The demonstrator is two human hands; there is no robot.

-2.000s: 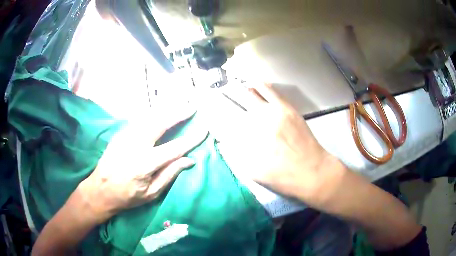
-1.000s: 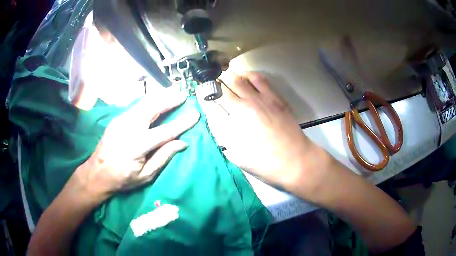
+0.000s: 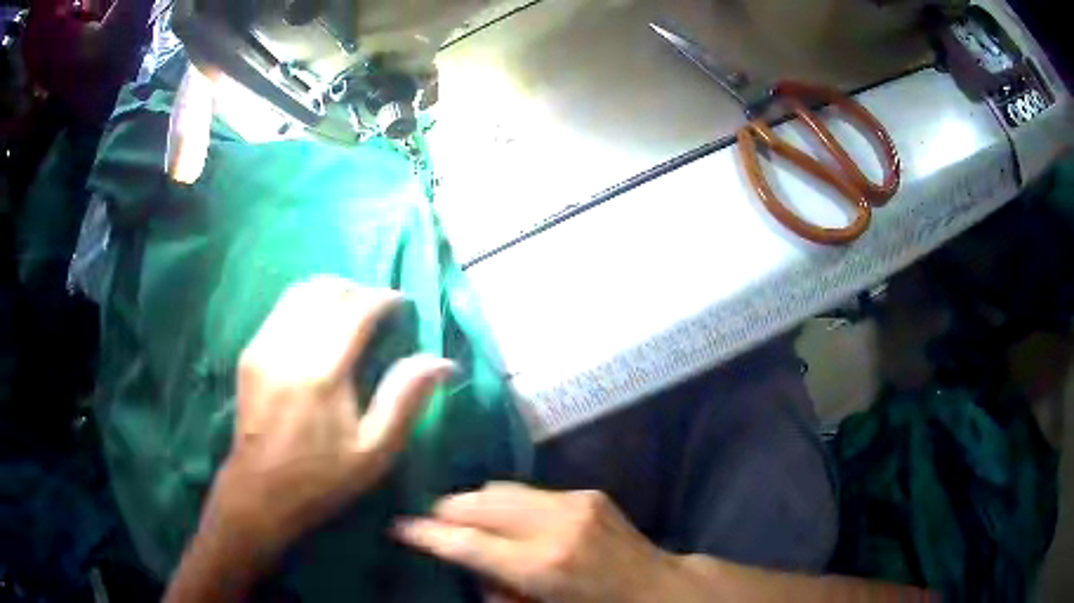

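Note:
A green cloth garment piece (image 3: 236, 247) runs from under the needle area down over the table's front edge. Its right edge lies in a narrow strip below the presser foot area (image 3: 412, 147) of the sewing machine. My left hand (image 3: 312, 406), slightly blurred, rests on the cloth at lower left, thumb and forefinger spread apart. My right hand (image 3: 548, 536) is low in the view at the cloth's lower right edge, its fingertips together on the cloth; the exact grip is partly hidden.
Scissors with orange-brown handles (image 3: 813, 177) lie on the machine bed and white table edge, right of the needle. A printed ruler (image 3: 707, 342) runs along the front edge. A control box (image 3: 1001, 71) is at upper right. Dark green cloth (image 3: 942, 495) is heaped at lower right.
My right hand has left the needle area and moved down to the cloth's lower edge. My left hand has moved down from the needle. The view has shifted; the white label no longer shows.

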